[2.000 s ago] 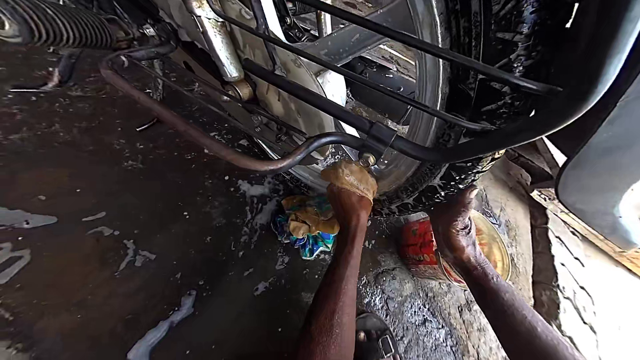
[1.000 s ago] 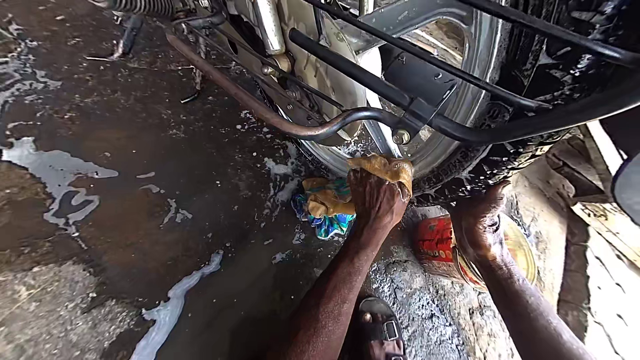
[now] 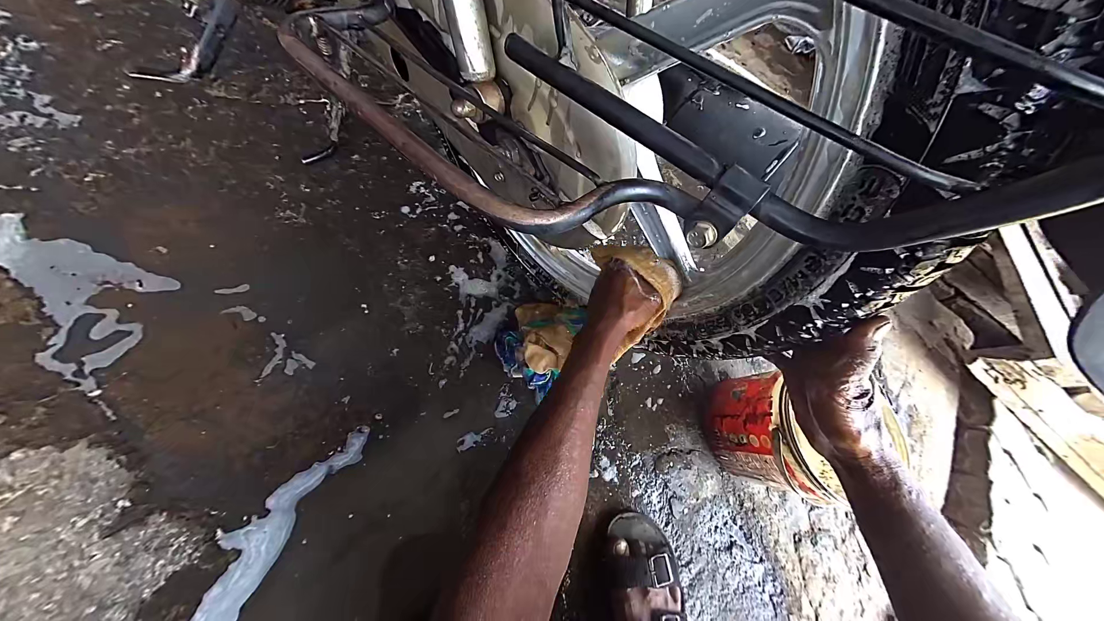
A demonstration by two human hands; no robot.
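My left hand (image 3: 623, 300) grips a wet tan cloth (image 3: 660, 274) and presses it on the lower metal rim (image 3: 733, 280) of a motorcycle's wheel. Another tan and blue cloth (image 3: 542, 341) hangs or lies just left of my forearm, below the rim. My right hand (image 3: 832, 384) rests against the soapy tyre (image 3: 806, 332), its fingers at the tread and partly hidden; I see nothing held in it. Beneath that hand stands a red tin (image 3: 746, 423) with a pale rim. Above both hands runs the black guard tube (image 3: 638, 129).
A curved metal bar (image 3: 414, 155) with a bolted clamp (image 3: 703, 233) crosses close above my left hand. Side stand parts (image 3: 323, 153) reach down at upper left. Suds (image 3: 293, 509) streak the wet floor, and a sandalled foot (image 3: 642, 561) is at the bottom.
My left hand, with the cloth, has shifted a little along the rim. My right hand stays at the tyre. The view has moved closer to the wheel.
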